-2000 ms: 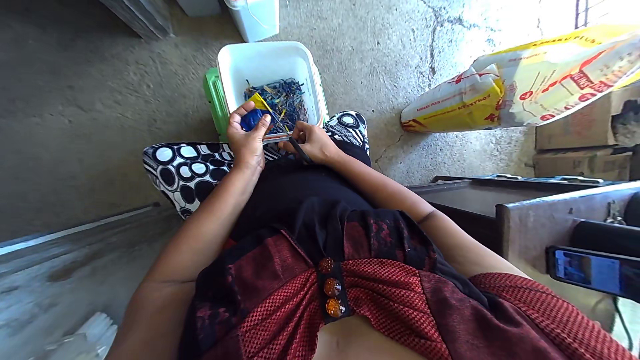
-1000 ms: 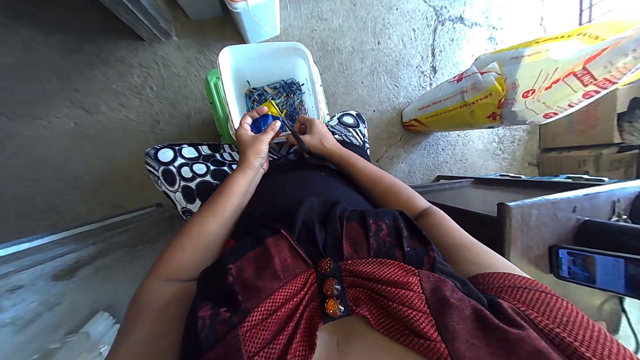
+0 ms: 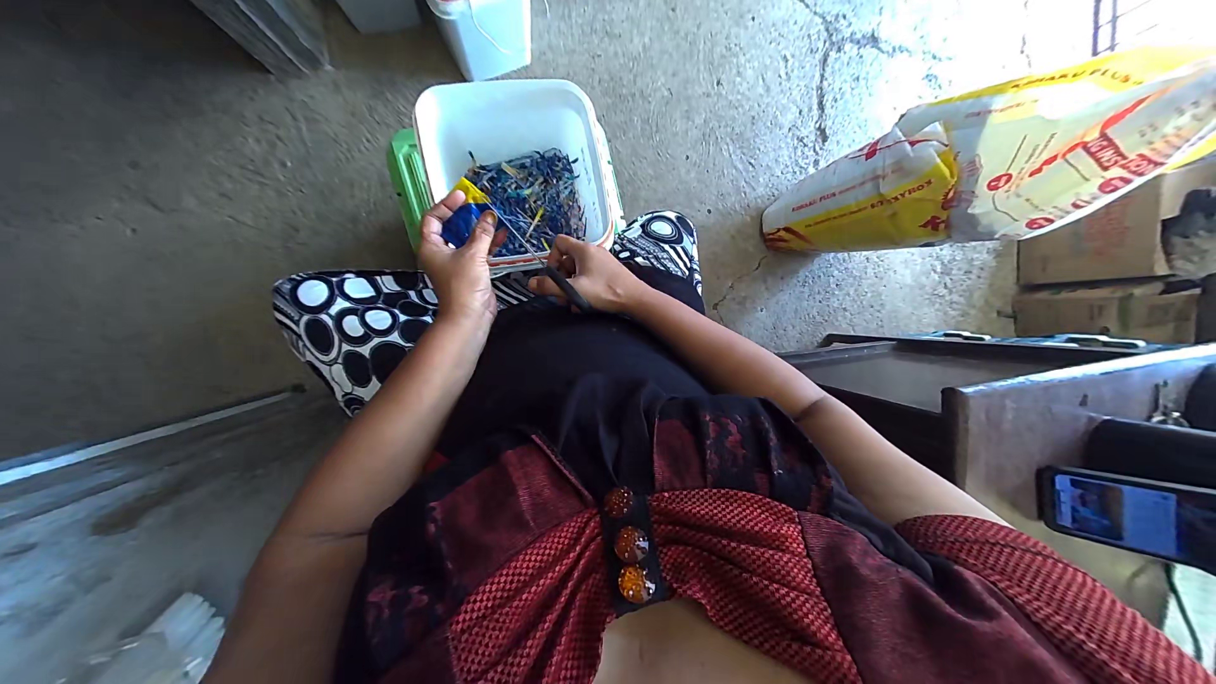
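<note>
My left hand point(image 3: 461, 249) pinches a blue and yellow plastic wrapper point(image 3: 463, 220) over the near left part of a white plastic tub point(image 3: 454, 114). Thin shredded strips point(image 3: 537, 195), mostly blue with some yellow, lie in the tub. My right hand point(image 3: 591, 275), at the tub's near edge, grips scissors point(image 3: 567, 286) by their dark handles. The blades point up and left to the wrapper; whether they touch it cannot be told.
A green lid or tub point(image 3: 408, 180) shows left of the white tub. Beyond stands another white container point(image 3: 489, 38). A printed yellow and white sack point(image 3: 874, 204) lies right, near cardboard boxes point(image 3: 1092, 256). A phone point(image 3: 1121, 513) rests by a dark wooden drawer point(image 3: 893, 375).
The scissors have shifted slightly at the wrapper, and their blades show more plainly now. My left hand has turned the wrapper a little. Both hands stay over the tub's near edge.
</note>
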